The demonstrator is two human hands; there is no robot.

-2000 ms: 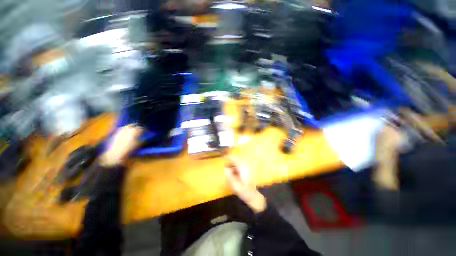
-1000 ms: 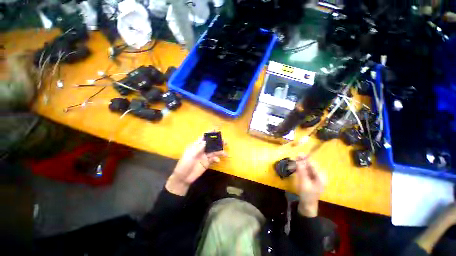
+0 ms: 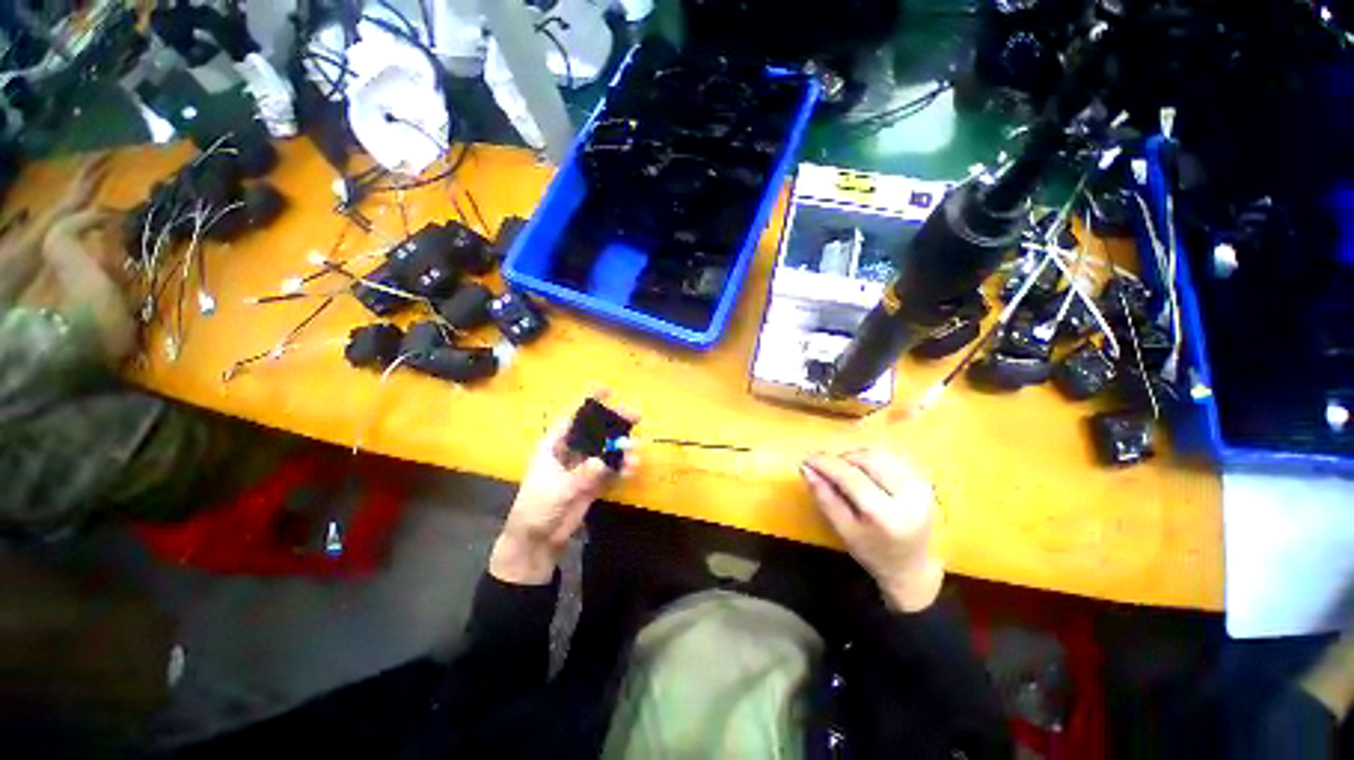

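My left hand (image 3: 550, 498) holds a small black plastic housing (image 3: 597, 431) over the bench's front edge, with a small blue spot at its right side. A thin dark cable lead (image 3: 698, 446) runs right from the housing toward my right hand (image 3: 876, 512). The fingers of my right hand are pinched together near the pale end of the lead; the tip in the fingers is too small to make out. The black electric screwdriver (image 3: 936, 267) stands tilted over the white screw feeder (image 3: 772, 356), behind my hands.
A blue parts bin (image 3: 616, 315) lies behind, a larger one (image 3: 1277, 457) at the right with a white sheet (image 3: 1289, 557). Wired black units (image 3: 1025, 356) lie right of the feeder; more (image 3: 431, 349) lie left. A person's sleeve (image 3: 60, 401) is at the left edge.
The housing in my left hand has turned, and a lead now stretches from it. The dark piece near my right hand is gone from there. My right hand has moved slightly left.
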